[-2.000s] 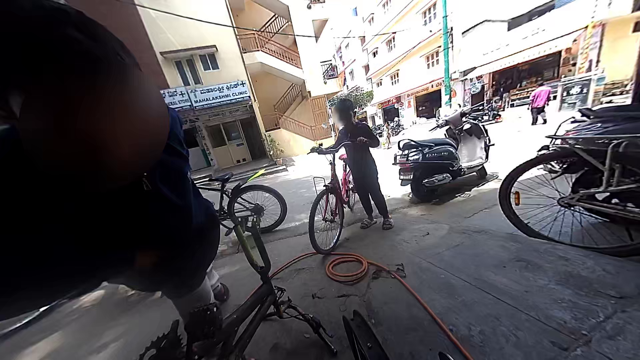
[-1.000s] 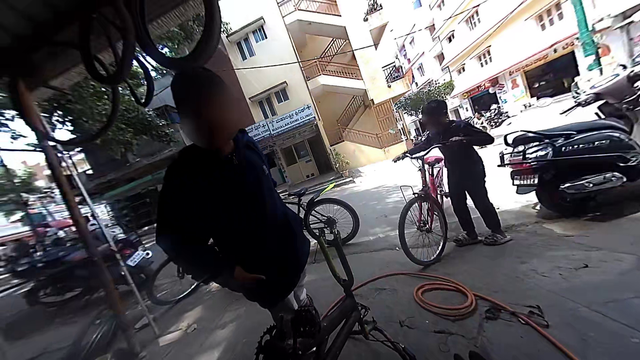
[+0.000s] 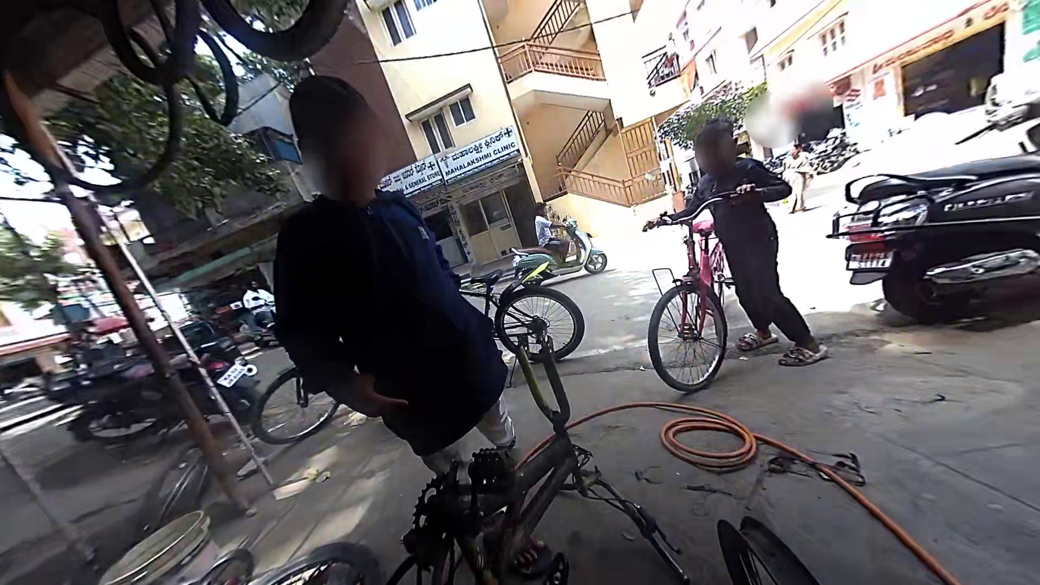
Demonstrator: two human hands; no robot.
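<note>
Neither my left hand nor my right hand shows in the head view. In front of me at the bottom is a dark bicycle frame [image 3: 543, 479], with its chainring and crank [image 3: 435, 520] at the left and its fork toward the right. A person in a dark jacket [image 3: 382, 317] stands just beyond it, one hand low in front of the body. Farther right, another person in dark clothes [image 3: 751, 236] holds the handlebar of a pink bicycle [image 3: 689, 317]. An orange hose [image 3: 715, 431] lies coiled on the ground between them and me.
Tires [image 3: 175, 49] hang overhead at upper left, near a leaning rusty pole [image 3: 122, 284]. A bucket [image 3: 158, 548] is at lower left, and a wheel [image 3: 756, 556] is at the bottom right. A parked scooter [image 3: 951, 236] stands at right, with a black bicycle [image 3: 540, 321] behind the nearer person.
The view has swung left, bringing the hanging tires and pole into sight. The nearer person, bent close at the left two seconds ago, now stands more upright. A rider on a green scooter has appeared behind.
</note>
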